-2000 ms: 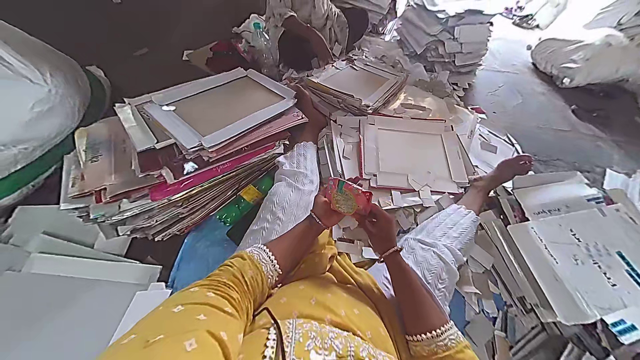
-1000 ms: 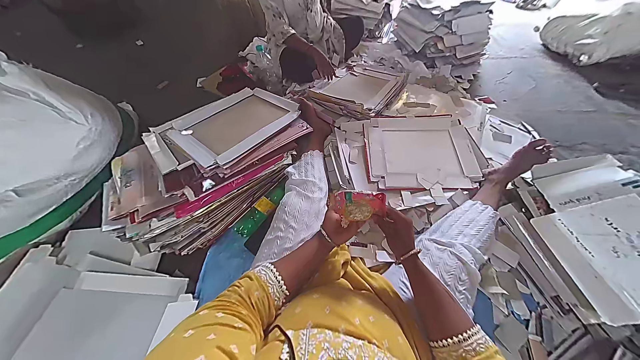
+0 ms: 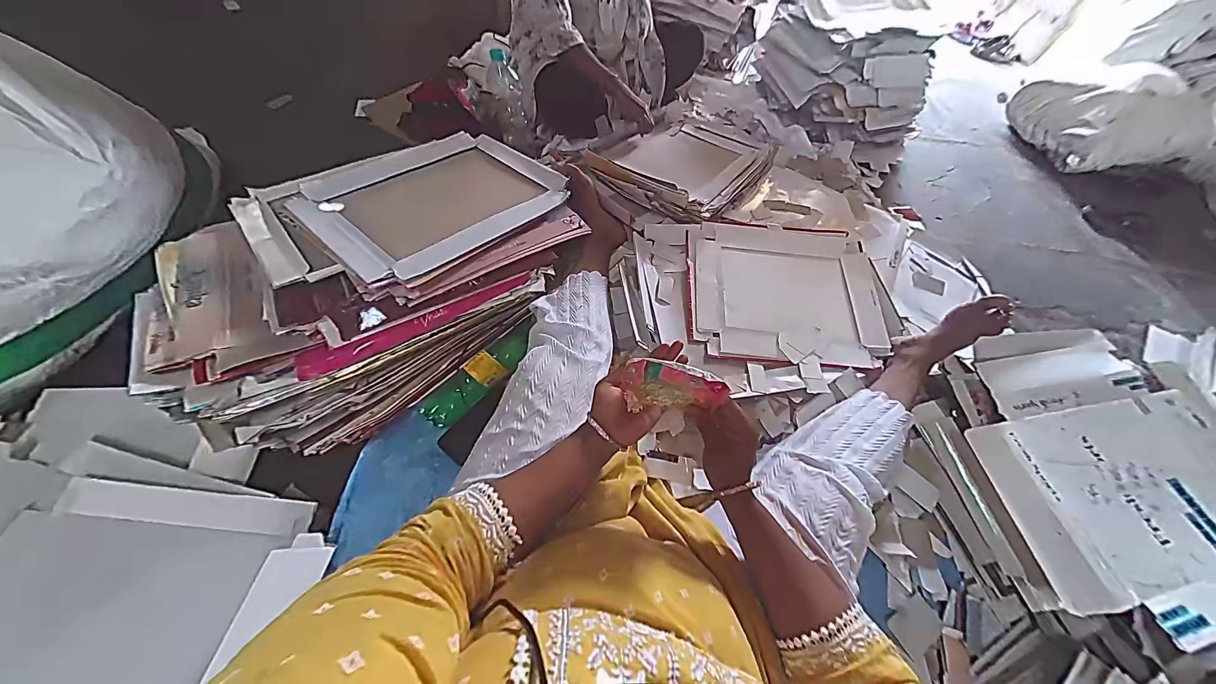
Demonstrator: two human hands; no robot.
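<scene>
A small red plastic packet (image 3: 668,383), partly see-through with yellowish contents, is held between my two hands above my lap. My left hand (image 3: 622,410) grips its left side. My right hand (image 3: 727,435) has hold of its right end, fingers partly hidden behind it. Just beyond the packet, between my outstretched legs, lies a flattened white cardboard box tray (image 3: 793,294) on top of paper scraps. A green plastic bottle (image 3: 475,375) with a yellow label lies beside my left leg.
Stacked flattened cartons (image 3: 380,332) rise on the left, under a cardboard frame (image 3: 446,204). More cartons (image 3: 1092,475) lie at right, grey-white sheets (image 3: 142,570) at lower left. A white sack (image 3: 76,180) stands at far left. Ahead, another person's arm (image 3: 608,85) reaches down near a carton pile (image 3: 684,166).
The packet stays in both hands; it is tilted differently than two seconds ago. The other person's arm has shifted near the far pile. The view has moved slightly.
</scene>
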